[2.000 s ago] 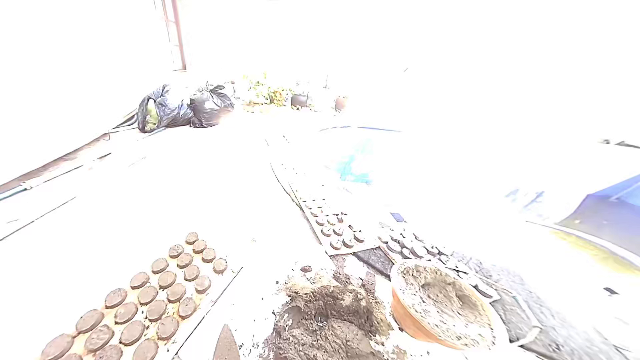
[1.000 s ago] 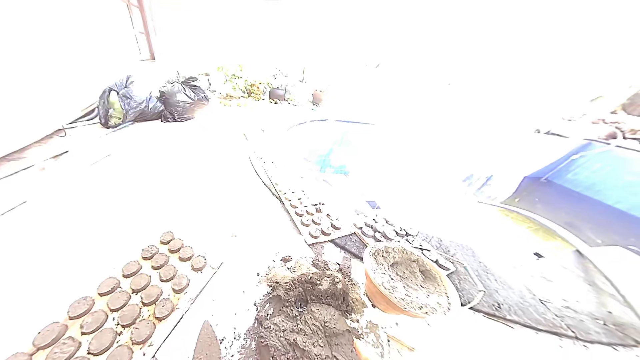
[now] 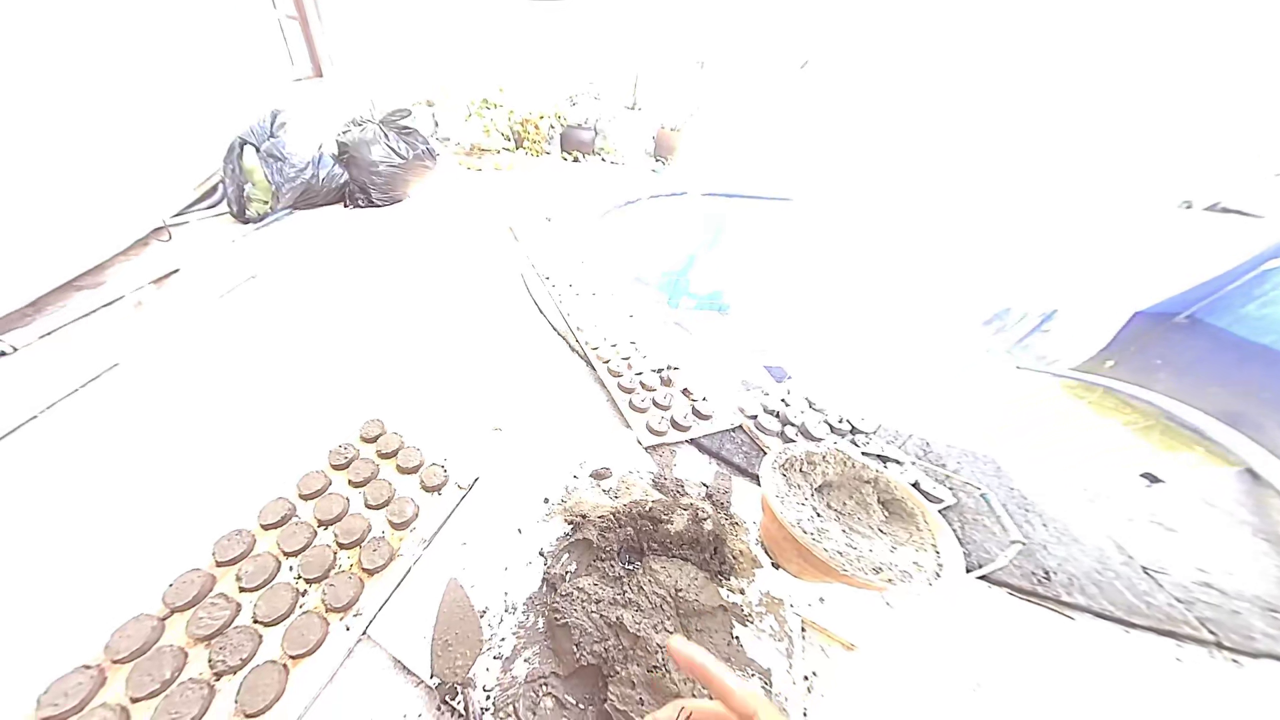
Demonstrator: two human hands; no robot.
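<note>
At the bottom edge, partly cut off, are fingers of my right hand (image 3: pixel 715 685). They are over the near part of a heap of wet brown clay-like mix (image 3: pixel 640 590); whether they touch it or hold anything is unclear. My left hand is out of view. Left of the heap lies a trowel (image 3: pixel 457 632), its pointed blade smeared with the mix. Farther left, rows of round brown discs (image 3: pixel 275 603) sit on a flat board (image 3: pixel 385 570). To the right of the heap stands an orange-brown bowl (image 3: pixel 800 550) containing grey-brown powdery material (image 3: pixel 860 510).
Beyond the heap, a second board (image 3: pixel 645 437) carries more discs (image 3: pixel 663 400), and small round pieces (image 3: pixel 790 420) lie beside it. Black plastic bags (image 3: pixel 385 160) and potted plants (image 3: pixel 578 138) stand farther back. A blue sheet-like surface (image 3: pixel 1170 345) is at right. Glare washes out much of the ground.
Fingers of my right hand have come into view at the bottom edge, over the heap. The trowel, bowl and discs show no plain change of place.
</note>
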